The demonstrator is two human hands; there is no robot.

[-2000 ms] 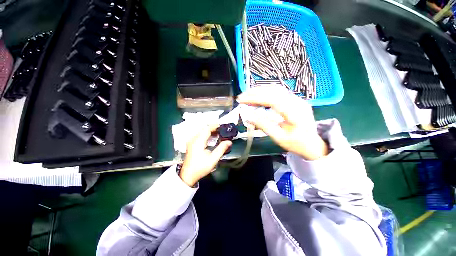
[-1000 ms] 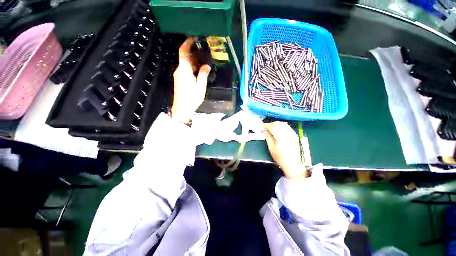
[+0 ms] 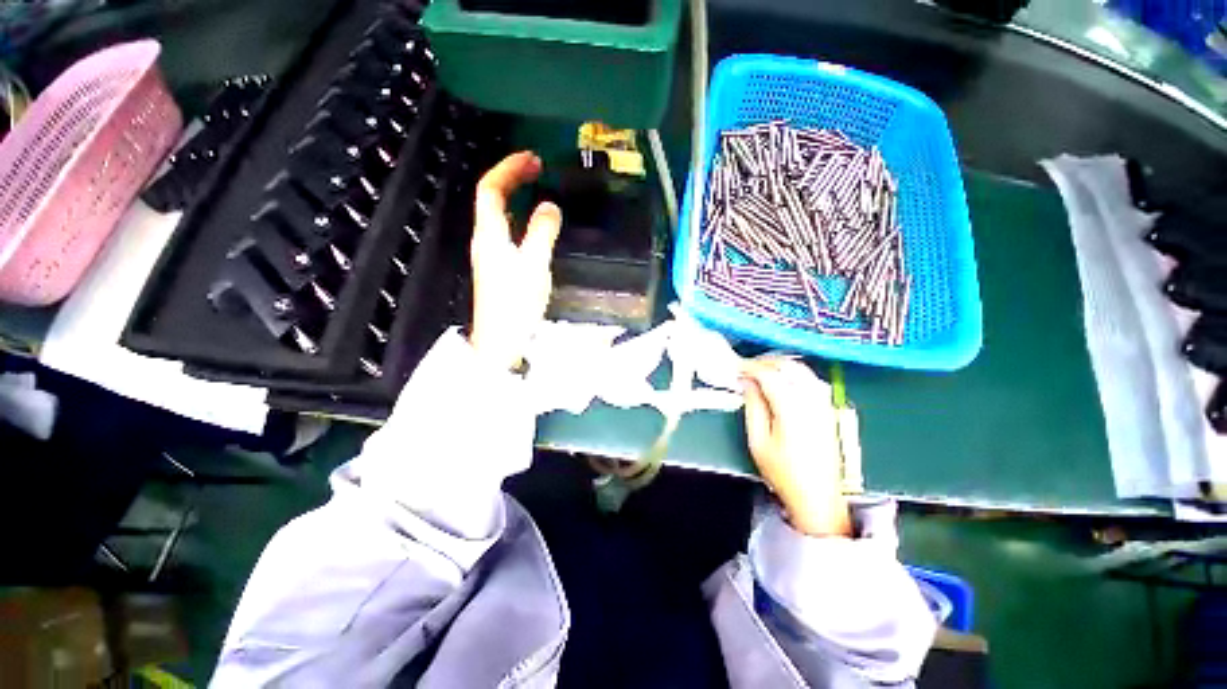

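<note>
My left hand (image 3: 514,263) is raised at the dark fixture block (image 3: 606,222), thumb and a finger apart. The area between them is dark, so I cannot tell whether it holds a black part. My right hand (image 3: 803,438) pinches the edge of a crumpled white cloth (image 3: 592,366) at the bench's front edge. A blue basket (image 3: 963,289) of silver pins (image 3: 794,222) stands behind my right hand. A black tray (image 3: 202,316) at left holds rows of black parts with silver tips (image 3: 316,222).
A green box-shaped head (image 3: 552,61) is behind the fixture block, with a yellow piece (image 3: 612,146) below it. A pink basket (image 3: 151,128) is far left. Black parts (image 3: 1191,256) lie by a white sheet (image 3: 1124,337) at right. A pale hose (image 3: 646,464) hangs at the bench edge.
My left hand moved from the cloth area to the fixture block with a black part, now not discernible. My right hand lowered, still with the cloth. The view shifted.
</note>
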